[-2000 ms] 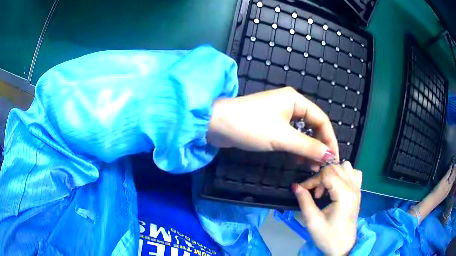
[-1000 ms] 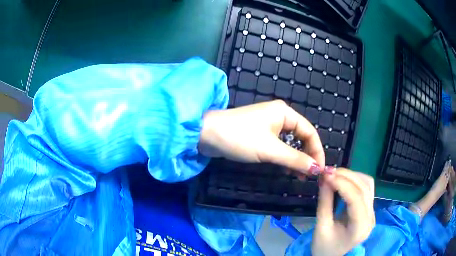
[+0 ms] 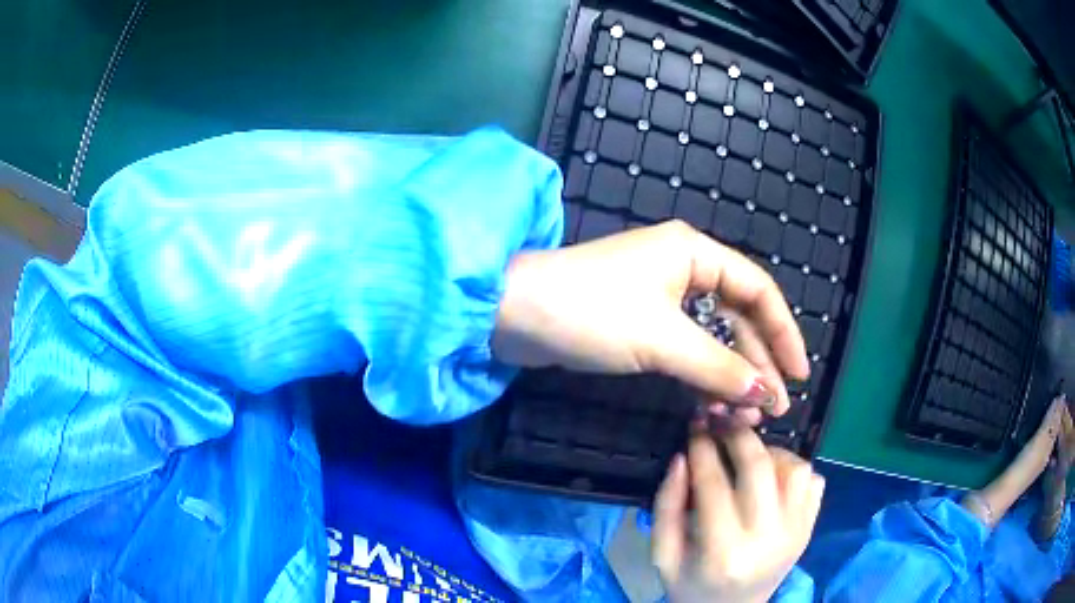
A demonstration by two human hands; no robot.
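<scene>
The black blister tray [image 3: 693, 177] lies in front of me, with silver dots at many crossings of its grid. My left hand [image 3: 642, 300] is over the tray's middle, curled around a loose cluster of small silver-and-black round components [image 3: 710, 316]. The left thumb and a fingertip are close together, with a small round piece at their tips. My right hand [image 3: 743, 507] is at the tray's near right edge, its fingertips against or just under the left fingertips. Its thumb is apart from the fingers. Whether the right fingers hold a component is hidden.
Another black tray [image 3: 984, 283] lies to the right on the green mat [image 3: 295, 71]. A further black tray [image 3: 851, 30] is askew at the top, close to the working tray. Another person's hand [image 3: 1037, 454] and light blue sleeve are at the lower right.
My right hand has dropped lower and turned, its fingertips now below the left fingertips. My left hand has shifted slightly right in view, still holding the cluster; the tray shifted similarly.
</scene>
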